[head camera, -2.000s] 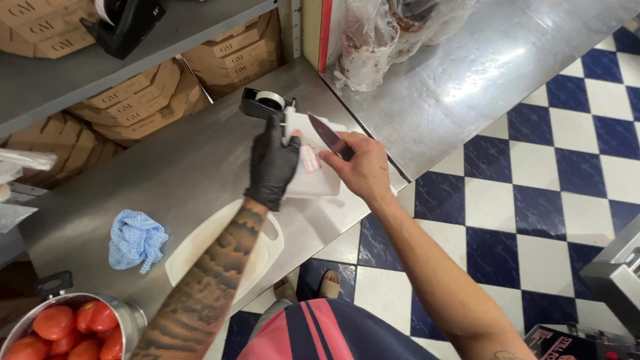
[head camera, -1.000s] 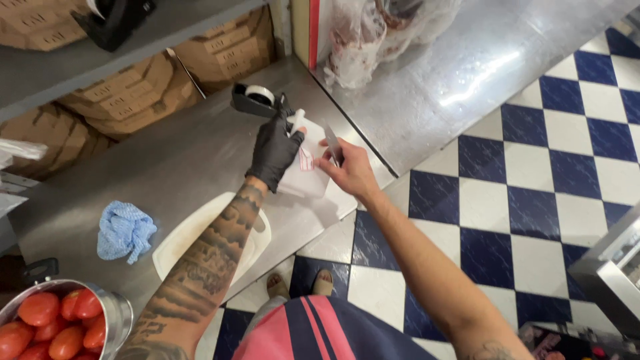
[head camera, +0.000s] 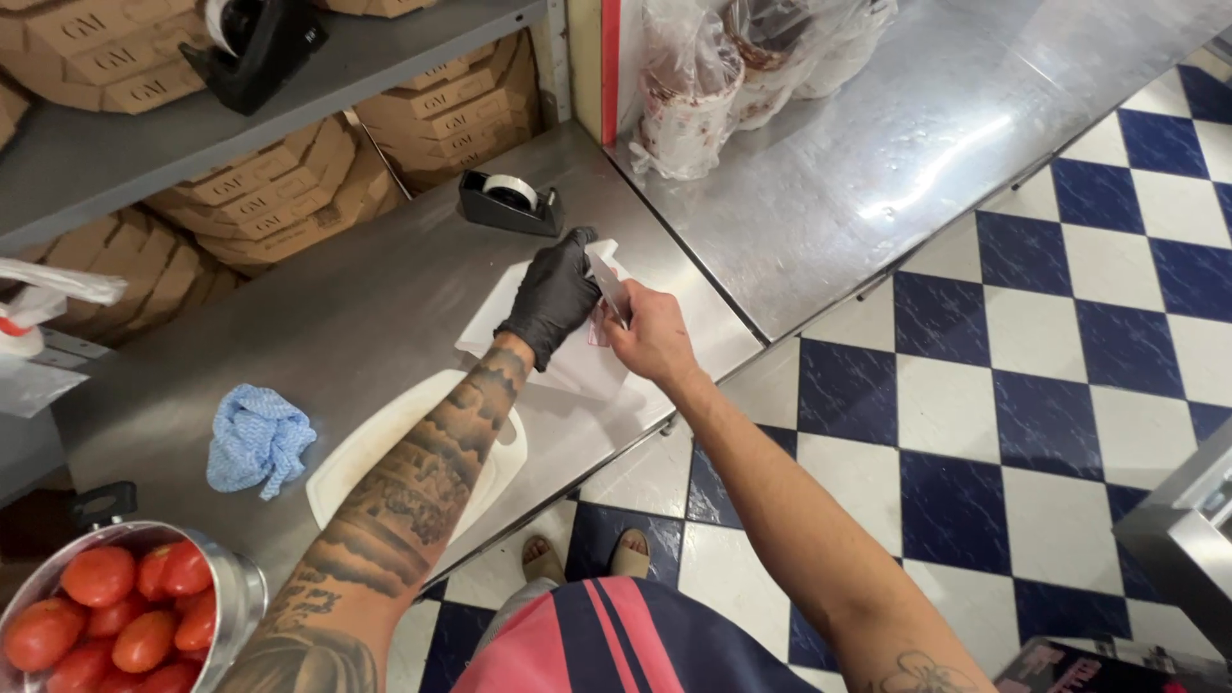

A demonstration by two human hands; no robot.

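Note:
My left hand (head camera: pixel 553 294), in a black glove, grips the upper part of a white package (head camera: pixel 577 371), possibly paper or plastic, on the steel counter. Bare, my right hand (head camera: pixel 654 332) is closed around a knife (head camera: pixel 611 289), whose blade points up and left toward the gloved fingers. Beneath the knife, a pink-printed label (head camera: pixel 599 327) shows on the package. Just beyond the gloved hand stands a black tape dispenser (head camera: pixel 510 204). Part of a white cutting board (head camera: pixel 385 423) shows beside and under my left forearm.
A blue cloth (head camera: pixel 258 438) lies left on the counter, near a metal pot (head camera: pixel 252 587) of tomatoes (head camera: pixel 144 640). Cardboard boxes (head camera: pixel 269 188) fill the shelving, with another tape dispenser (head camera: pixel 255 48) above. Plastic-wrapped containers (head camera: pixel 683 115) stand on the adjoining counter (head camera: pixel 818 221).
The knife has moved from the package's right side to beside the gloved fingers, its blade pointing up-left. My left hand stays on the package.

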